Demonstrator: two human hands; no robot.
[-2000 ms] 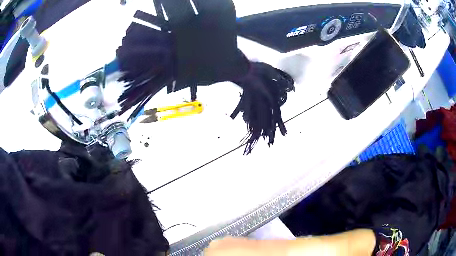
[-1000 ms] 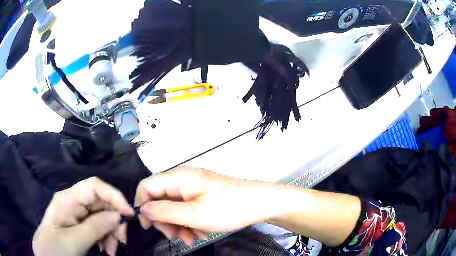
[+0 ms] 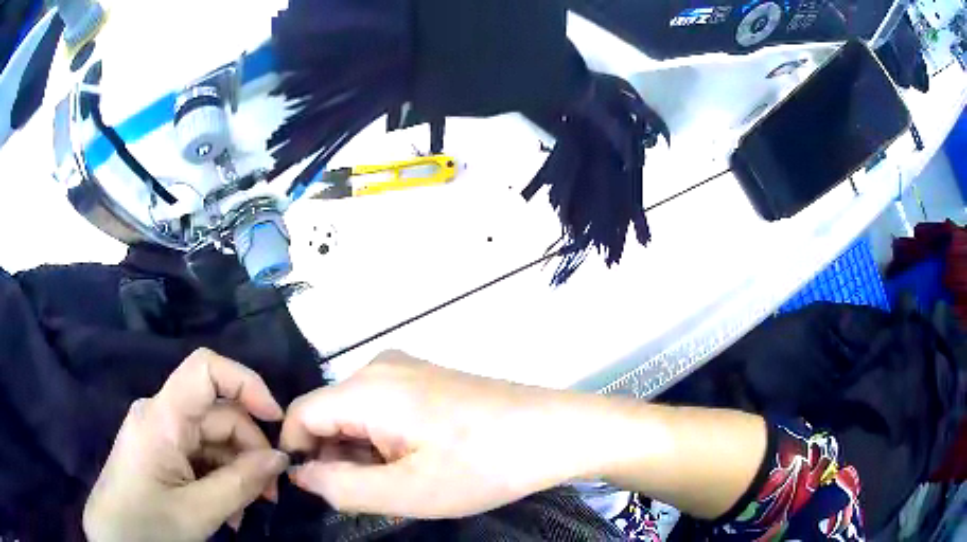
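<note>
Black fabric [image 3: 85, 349] lies at the left, running under the needle area of the white sewing machine. My left hand [image 3: 191, 455] and my right hand [image 3: 392, 439] meet over this cloth, fingertips pinched close together on a small dark bit between them. Whether it is cloth or thread is too small to tell. The blue-grey cylinder [image 3: 261, 252] sits beside the needle area, above the cloth's edge. Yellow thread snips [image 3: 403, 175] lie on the machine table, not held.
Black fringed strips [image 3: 493, 64] hang over the machine arm. A smartphone [image 3: 822, 132] lies by the control panel [image 3: 689, 23]. A ruler tape [image 3: 663, 365] runs along the table's front edge. A black garment pile [image 3: 869, 371], blue crate [image 3: 848, 281] and dark red fabric [image 3: 938, 259] are at the right.
Both hands have come into view over the black cloth, with fingertips brought together. Over the last second they have stayed nearly in place. The view has shifted slightly.
</note>
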